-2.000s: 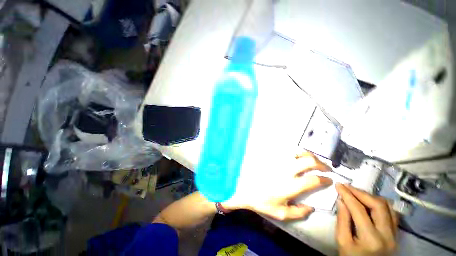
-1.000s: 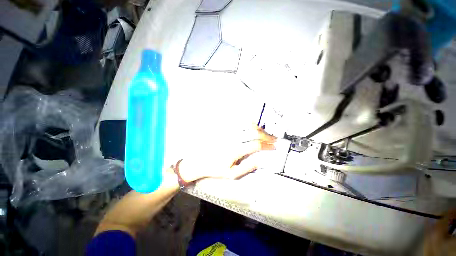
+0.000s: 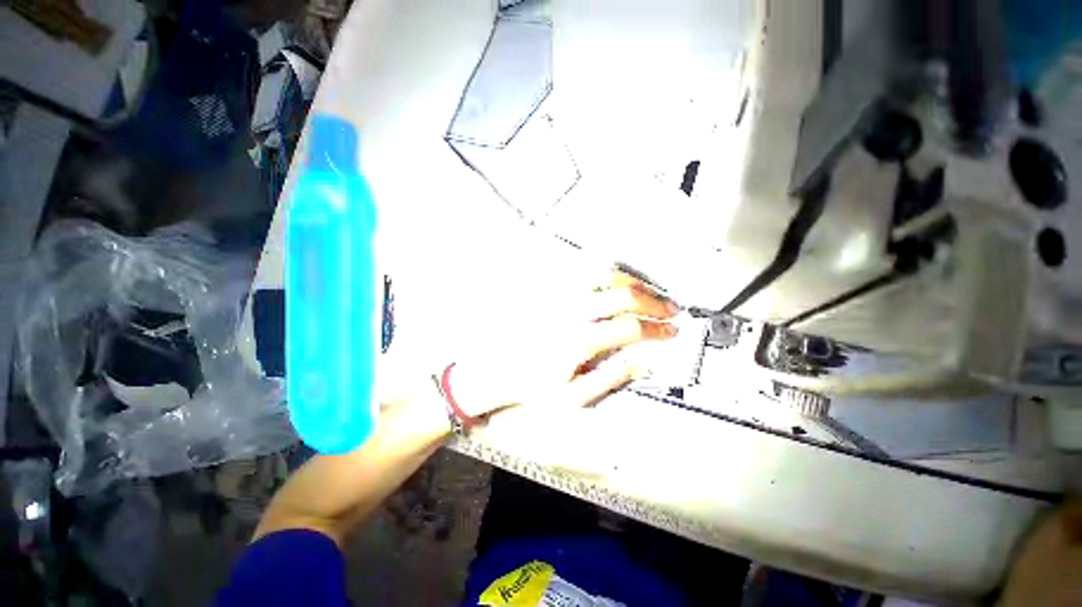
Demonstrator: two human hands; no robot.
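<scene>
My left hand (image 3: pixel 593 332) lies flat beside the presser foot area (image 3: pixel 720 328), fingertips pointing at it, washed out by glare. A pale piece seems to lie under the fingers, its outline hard to see; I cannot tell if it is gripped. My right hand (image 3: pixel 1050 563) is cut off and blurred at the lower right edge; its fingers do not show. Grey panels with dark edges (image 3: pixel 508 89) lie on the table further back. The off-white machine head (image 3: pixel 872 225) stands at the right.
A bright blue bottle-shaped object (image 3: pixel 332 296) hangs across the view, partly hiding a black panel (image 3: pixel 271 332) at the table's left edge. A crumpled clear plastic bag (image 3: pixel 131 344) is left of the white table (image 3: pixel 617 504).
The view has swung toward the machine since the earliest frame. My right hand has left the needle area for the lower right edge. My left hand remains by the foot; the grey panels' outlines have shifted.
</scene>
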